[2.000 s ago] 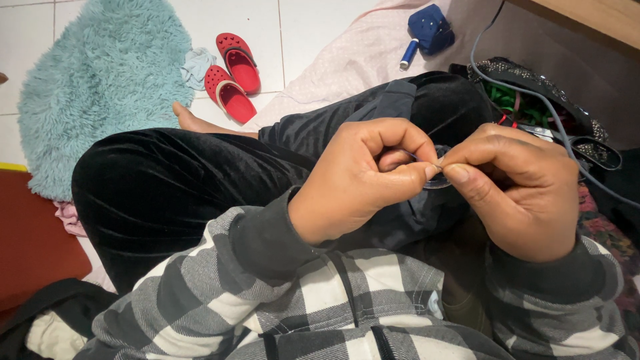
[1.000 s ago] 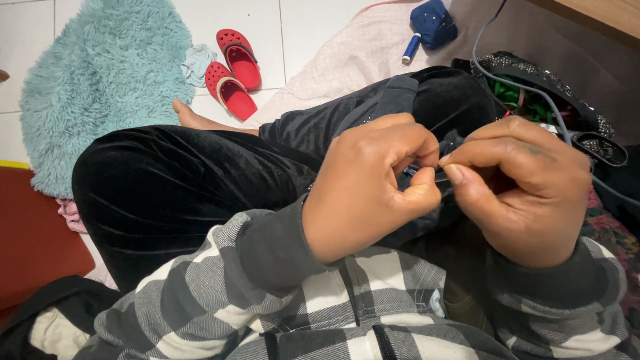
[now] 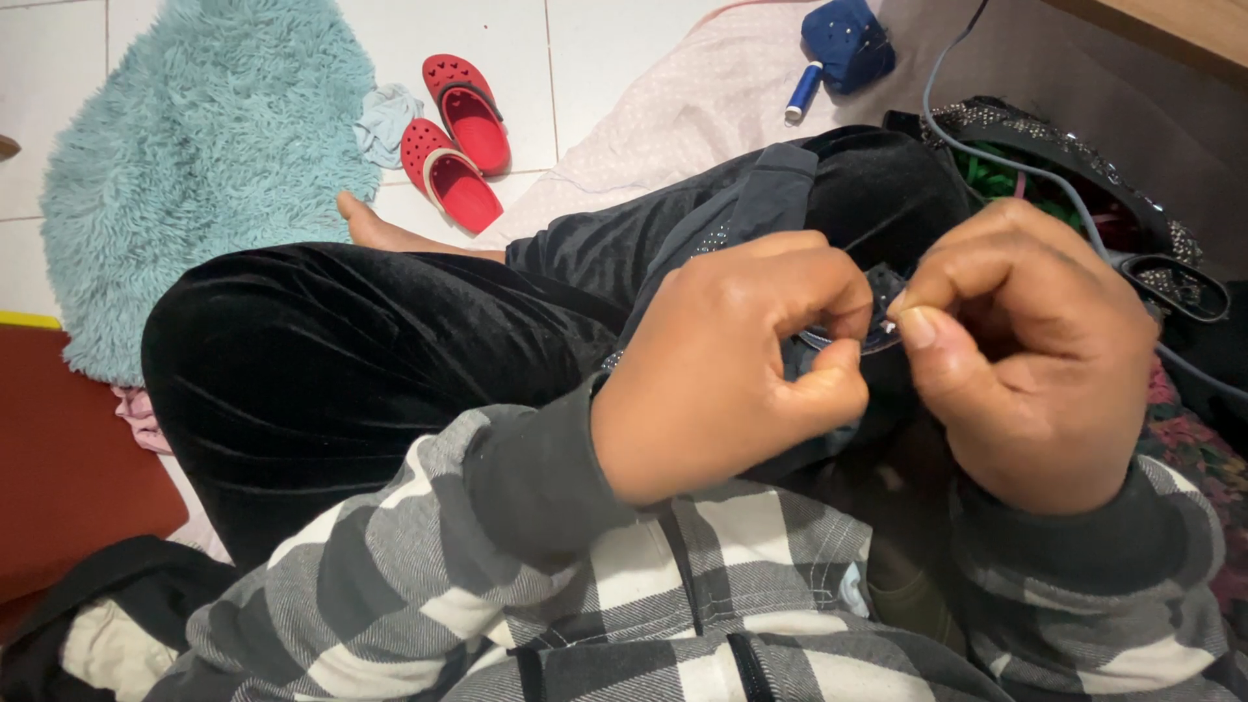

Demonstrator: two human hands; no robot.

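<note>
Over my lap, my left hand [image 3: 736, 361] is curled, thumb and index finger bent close together; whether something is pinched between them cannot be told. My right hand [image 3: 1024, 356] pinches a tiny pale item [image 3: 890, 327] between thumb and index fingertip, too small to name. Between and behind the hands lies a dark cloth [image 3: 775, 195] with shiny beads or studs, draped across my leg. A curved dark edge with a shiny line shows between the hands. A blue thread spool [image 3: 804, 93] lies beyond my knee, against a dark blue pincushion [image 3: 846, 44] with pins in it.
Red clogs [image 3: 456, 185] and a fluffy turquoise rug [image 3: 205, 166] are on the tiled floor. A pale pink dotted cloth [image 3: 643, 127] spreads ahead. At right are a grey cable [image 3: 1058, 175], a dark sequinned bag [image 3: 1102, 161] and a wooden edge [image 3: 1170, 34] above.
My left thumb and fingers have come away from my right fingertips, where they met two seconds ago. A gap now shows between the hands.
</note>
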